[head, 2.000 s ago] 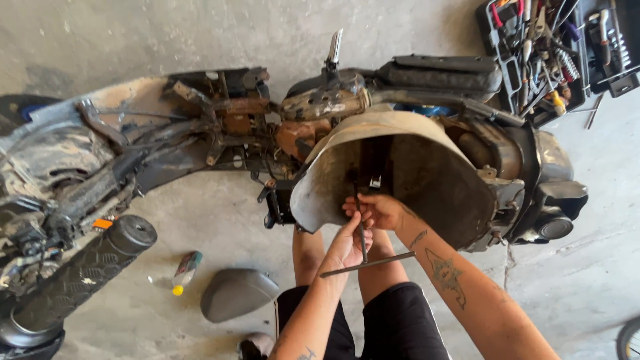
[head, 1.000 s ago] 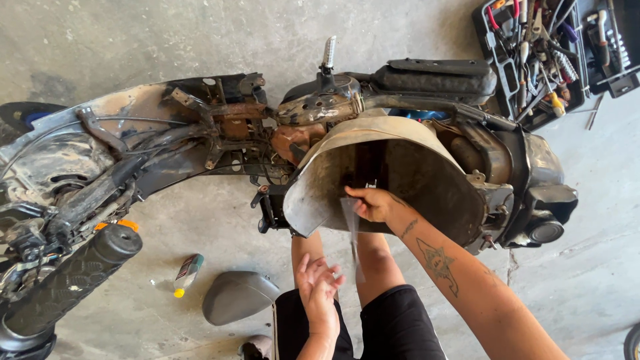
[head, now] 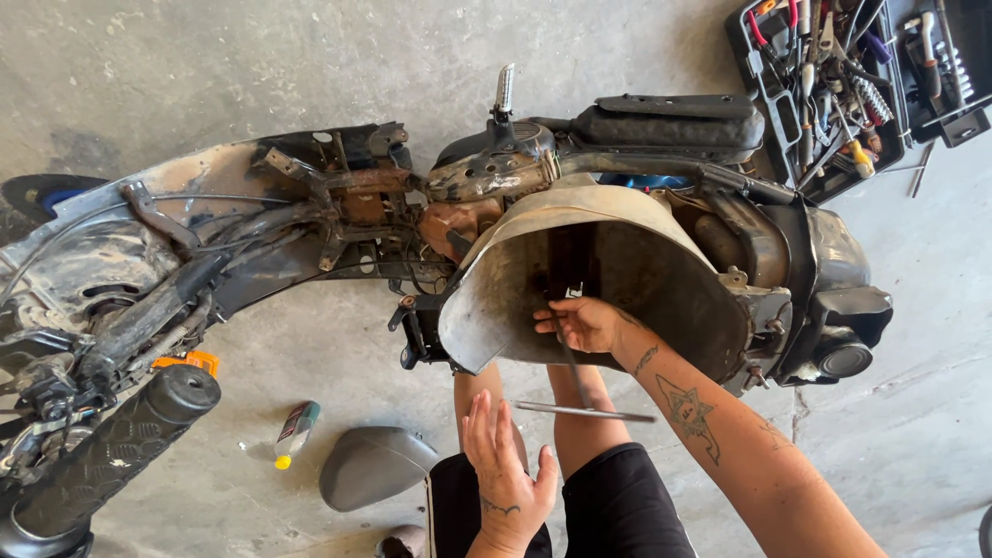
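A partly stripped motor scooter stretches across the view, with its storage bucket (head: 465,318) open toward me. My right hand (head: 585,324) is over the bucket's mouth, its fingers around the shaft of a metal T-handle wrench (head: 575,372). The crossbar of that wrench lies outside the bucket, toward my knees. My left hand (head: 504,465) is just beside one end of the crossbar, palm up with its fingers spread, and holds nothing. The wrench's far end is hidden in the dark inside of the bucket.
A handlebar grip (head: 116,449) juts in at the lower left. On the concrete floor are a bottle with a yellow cap (head: 296,434) and a grey seat-like part (head: 376,467). An open toolbox (head: 763,101) full of hand tools stands at the upper right, beyond the muffler (head: 670,128).
Two seconds ago both my hands were together at the wrench shaft inside the bucket's mouth. My left hand has since come away toward my knees, while my right hand keeps the shaft.
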